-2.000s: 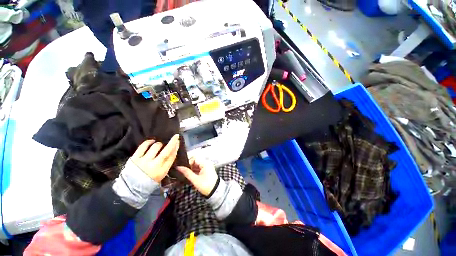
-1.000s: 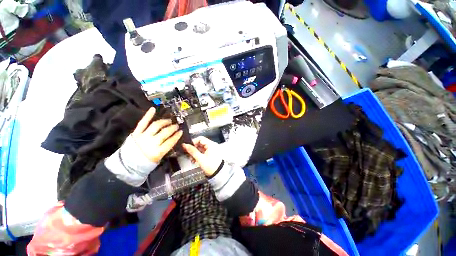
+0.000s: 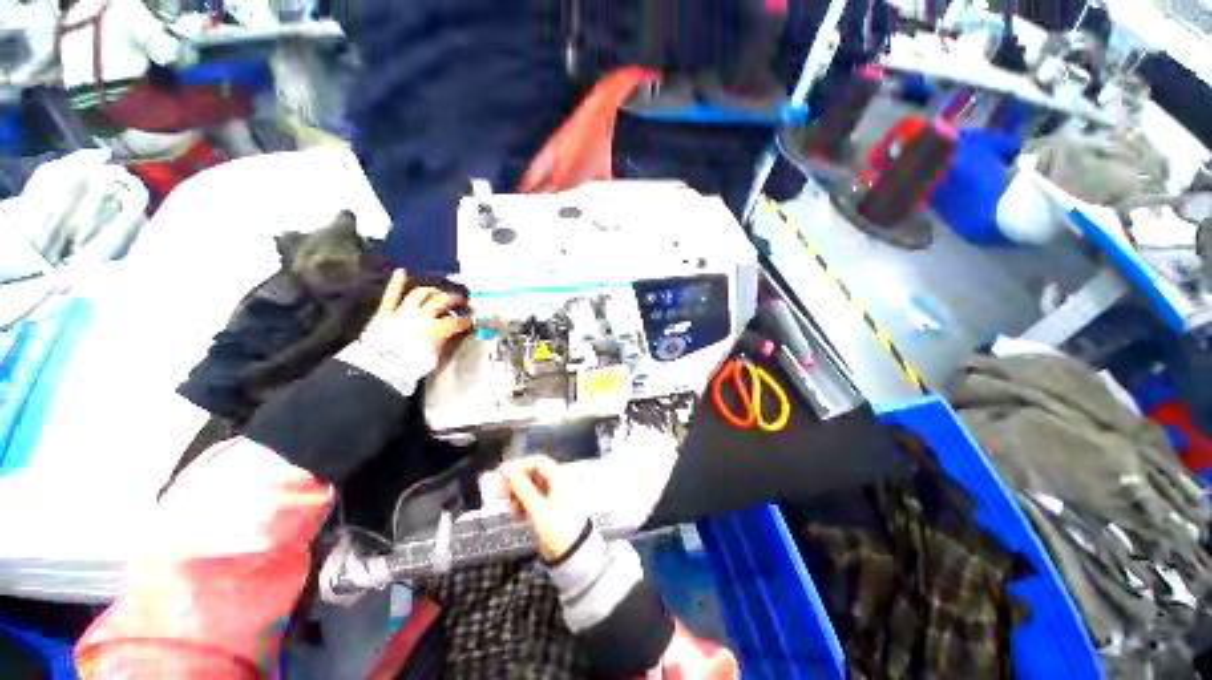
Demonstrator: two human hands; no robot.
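The white overlock machine (image 3: 605, 239), with a dark control panel, stands in front of me. My left hand (image 3: 417, 323) is at its left side, its curled fingers gripping the black fabric piece (image 3: 273, 348), which lies bunched on the white table. The cloth is clear of the needle area (image 3: 538, 356). My right hand (image 3: 538, 502) is at the machine's front edge, thumb and fingers close together; whether it holds something small cannot be told. A grey marked strip (image 3: 485, 542) lies across the front edge, left of and under the right hand.
Orange-yellow handled scissors (image 3: 751, 396) lie right of the machine on black cloth. A blue bin (image 3: 977, 468) with plaid pieces (image 3: 917, 565) stands at the right, beside a grey-brown garment heap (image 3: 1070, 458). A person in dark clothing (image 3: 432, 120) is beyond the machine.
The view has tilted up. My left hand has moved away from the needle area to the cloth at the machine's far left side. My right hand stays near the front edge, now without the cloth beside it.
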